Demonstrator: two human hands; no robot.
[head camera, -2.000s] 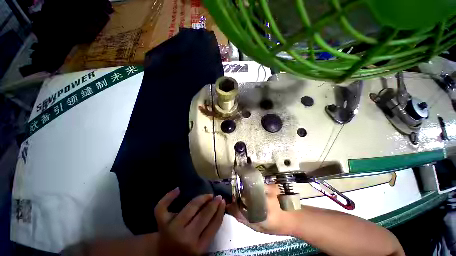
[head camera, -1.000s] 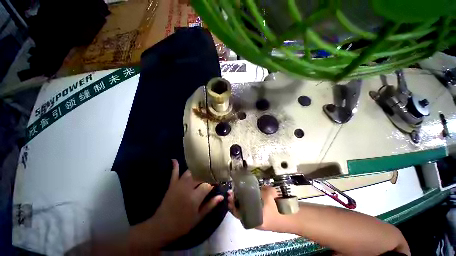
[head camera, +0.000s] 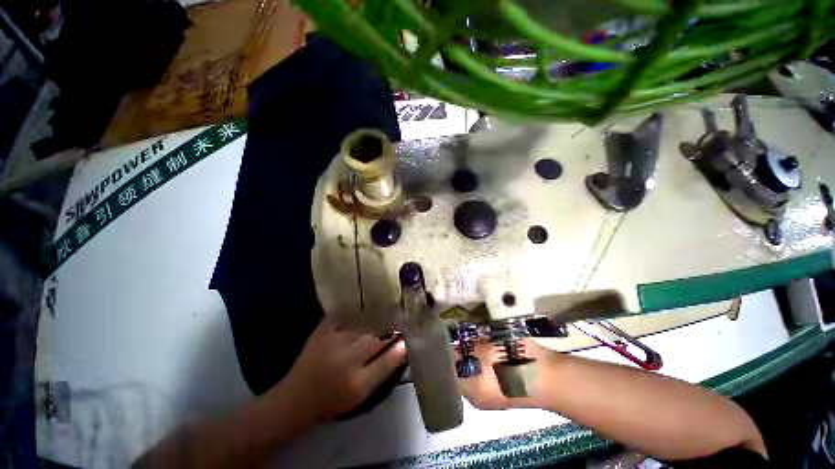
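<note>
The dark fabric panel (head camera: 293, 174) lies left of and under the cream sewing machine head (head camera: 568, 247), reaching back past it. My left hand (head camera: 343, 366) lies on the panel's front part, by the left end of the head. Its fingertips are partly hidden under the head, so its grip is unclear. My right hand (head camera: 494, 374) is beneath the head, just right of the long pale part (head camera: 433, 376) hanging in front. Its fingers are mostly hidden behind that part. The needle area is hidden.
Thread snips (head camera: 623, 346) with red handles lie on the bed right of my right hand. The green fan cage (head camera: 586, 82) hangs over the head's back edge. A brass-coloured knob (head camera: 371, 174) stands on the head. A cardboard box (head camera: 197, 69) and dark cloth (head camera: 101, 55) are behind the white table (head camera: 137, 311).
My left hand has moved from the panel's front edge to further under the head, its fingers now less visible. The pale hanging part looks longer and lower. The view has shifted slightly.
</note>
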